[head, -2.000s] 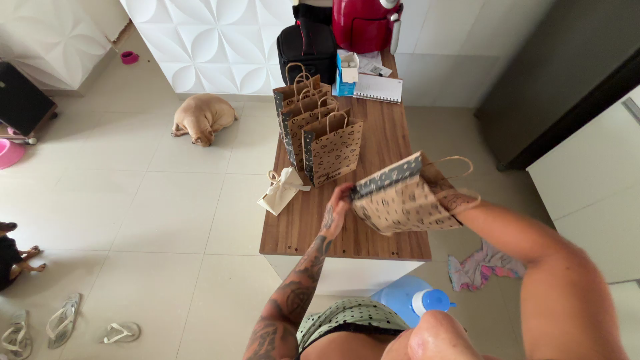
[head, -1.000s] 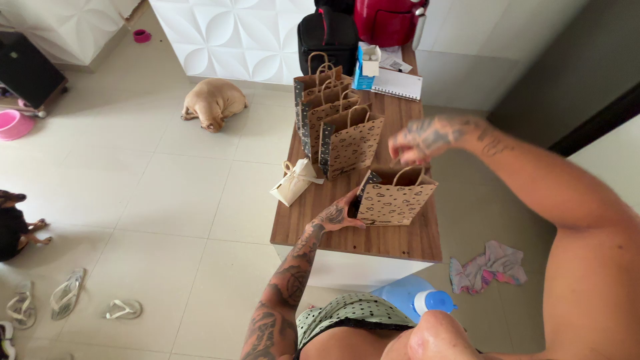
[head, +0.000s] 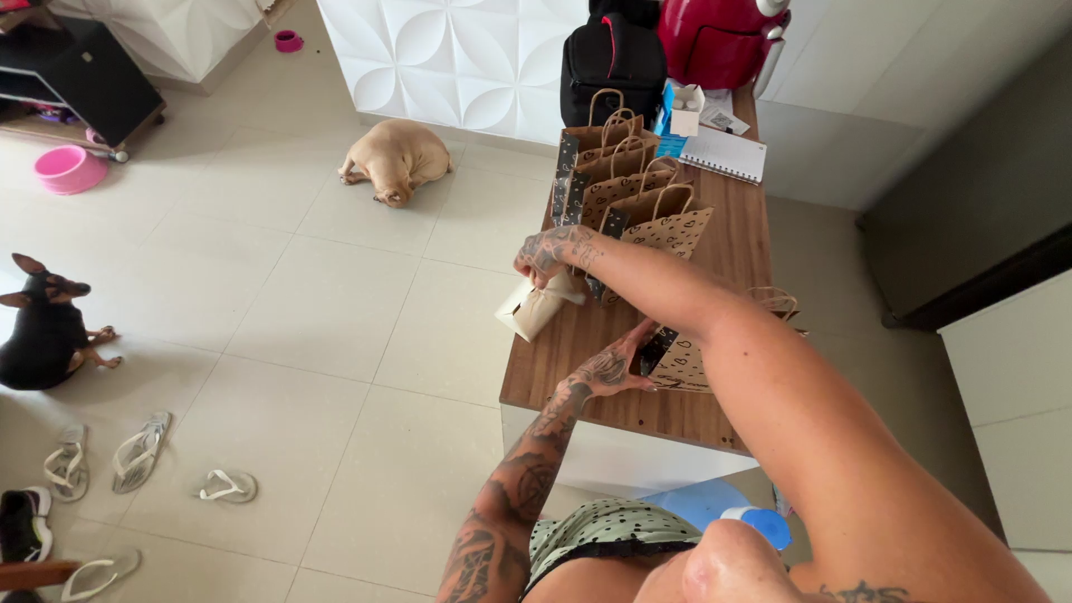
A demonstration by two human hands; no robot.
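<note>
My right hand (head: 546, 254) reaches across to the left, its fingers at the top of a cream paper box with a ribbon bow (head: 528, 311); the box lies at the table's left edge. Low on the left side of a patterned kraft paper gift bag (head: 682, 366) is my left hand (head: 615, 368), thumb and fingers spread against it. My right forearm hides part of that bag. Several similar kraft bags (head: 662, 239) with twisted handles stand in a row behind, on the wooden tabletop (head: 729, 226).
Behind the bags are a black padded bag (head: 611, 75), a red appliance (head: 712, 42), a small open box (head: 685, 109) and a spiral notebook (head: 724, 155). Two dogs (head: 398, 161) (head: 46, 327) and flip-flops (head: 142, 452) are on the tiled floor.
My right hand has moved left from above the front bag to the cream box. The front bag, held in the air two seconds ago, stands on the table, with my left hand still at its side.
</note>
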